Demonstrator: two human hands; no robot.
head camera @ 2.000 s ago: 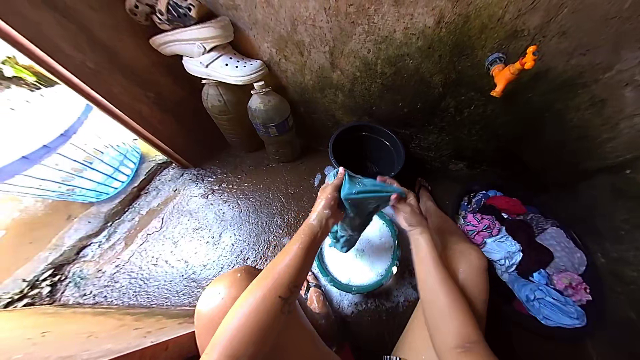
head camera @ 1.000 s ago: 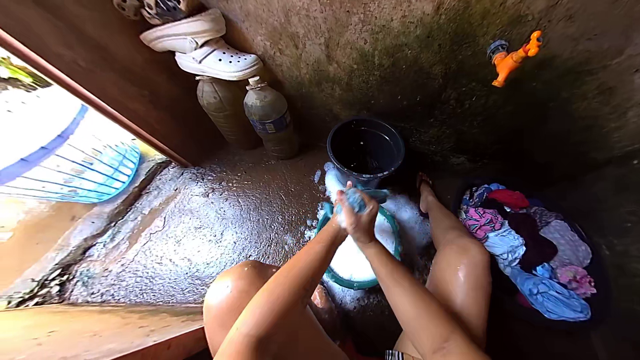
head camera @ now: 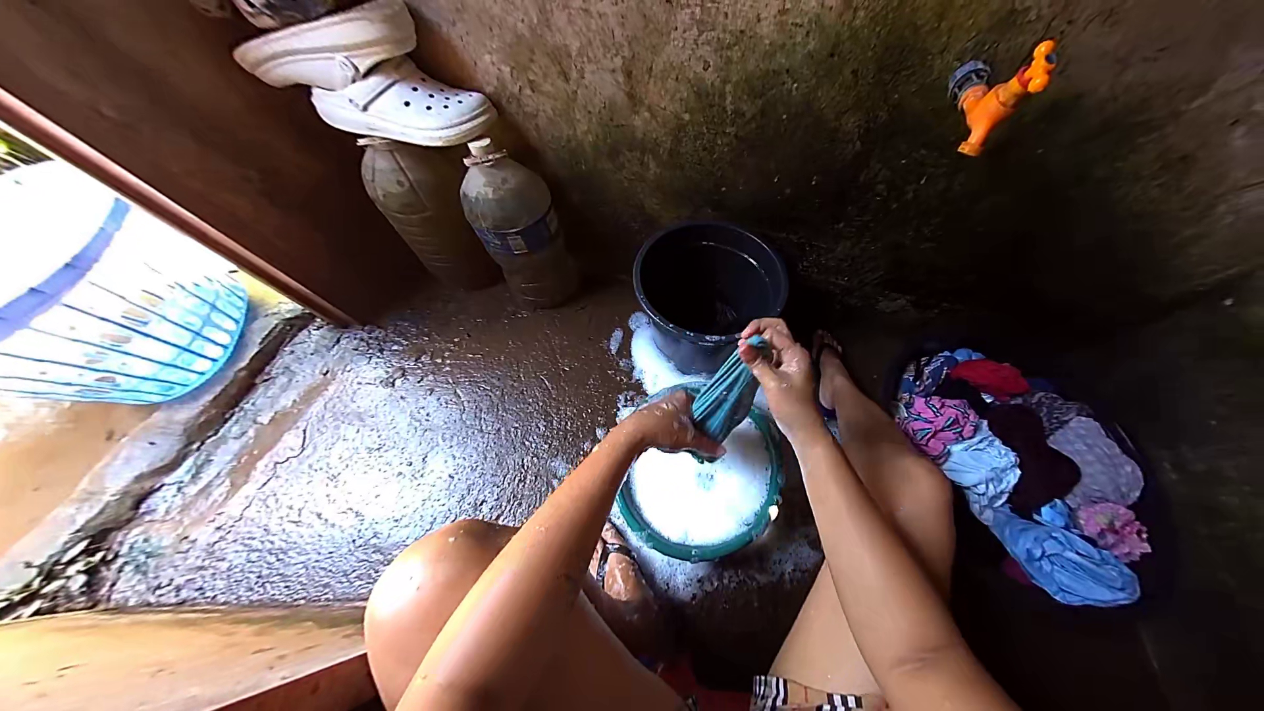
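Note:
A wet teal cloth (head camera: 726, 395) is stretched between my hands above a green basin (head camera: 703, 489) full of white suds. My left hand (head camera: 676, 423) grips the cloth's lower end, over the basin's upper left rim. Higher and to the right, my right hand (head camera: 778, 367) pinches its upper end, beside the rim of a black bucket (head camera: 681, 331). Dark liquid shows inside the bucket. Foam lies on the floor around the basin and against the bucket.
Mixed clothes (head camera: 1022, 464) are heaped in a dark container at the right. White clogs (head camera: 410, 104) rest atop cloudy plastic bottles (head camera: 518, 232) by the wall. An orange tap (head camera: 997, 99) juts from the wall. A blue and white plastic basket (head camera: 148, 326) stands beyond the doorway at left.
Two seconds ago the cloth hung loosely spread; one second ago both hands were close together around it. Now they are apart, with the cloth drawn out between them.

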